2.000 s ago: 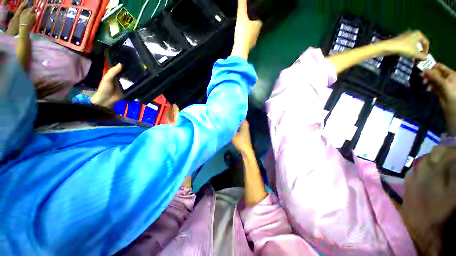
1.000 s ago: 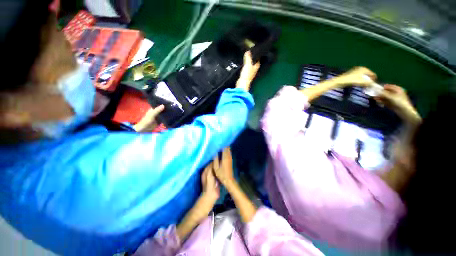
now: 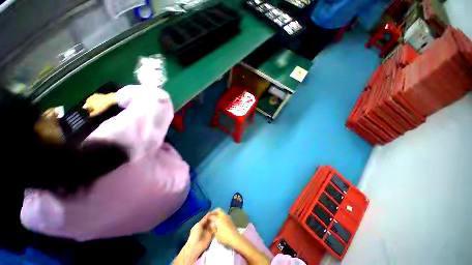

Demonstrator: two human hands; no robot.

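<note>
My left hand and my right hand are at the bottom centre, in front of my body. They touch each other with fingers bent together. No held object shows, but the space between the fingers is hidden. A red tray with several dark, phone-like slabs in its slots lies on top of other red trays on the floor, right of my hands and apart from them. Another red tray lies partly under it, with a dark item in it.
A person in a pink smock sits on the left at the green bench. Black trays are on the bench. A red stool and a low cart stand beyond. Stacked red trays stand on the blue floor by the wall.
The view has swung right, away from the blue-sleeved person and onto the floor and red trays. My hands were apart, then came together and remain together, now at the bottom centre.
</note>
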